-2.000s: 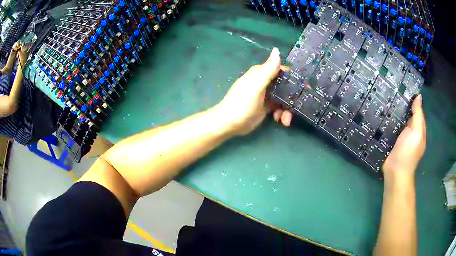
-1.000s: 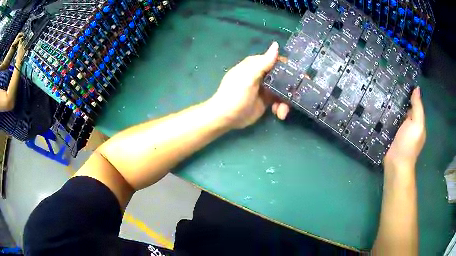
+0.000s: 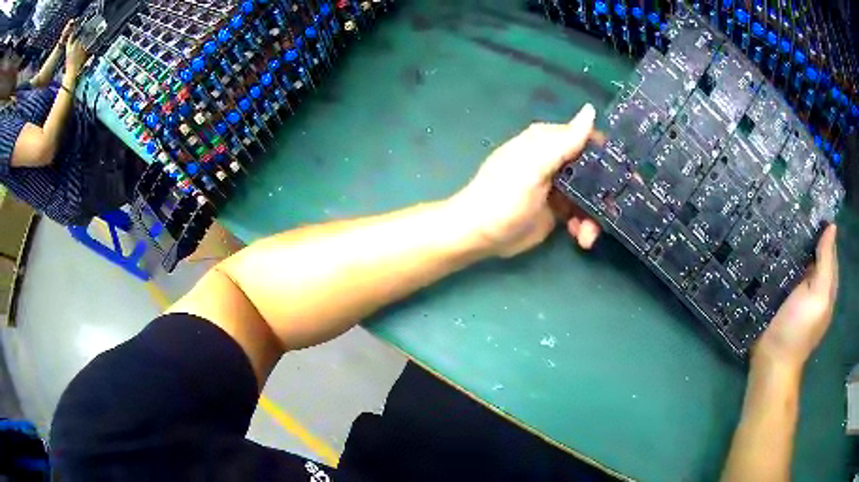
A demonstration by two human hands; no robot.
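Observation:
A black PCB panel [image 3: 702,188] with white markings and small square openings is held tilted above the green mat, its solder side facing me. My left hand [image 3: 532,184] grips its left corner, thumb at the edge and fingertips showing below the lower edge. My right hand [image 3: 801,306] holds its right edge, with the fingers partly hidden behind the panel. Both hands are bare. The underside of the panel is hidden.
A rack of panels [image 3: 235,85] with blue, red, green and white parts stands at the upper left, another rack [image 3: 753,28] behind the held panel. Small specks lie on the green mat [image 3: 452,311]. A person [image 3: 47,141] is at the far left.
The panel and both hands sit further right and slightly lower in view. The racks and the person have also shifted right in the picture. Both hands keep their hold.

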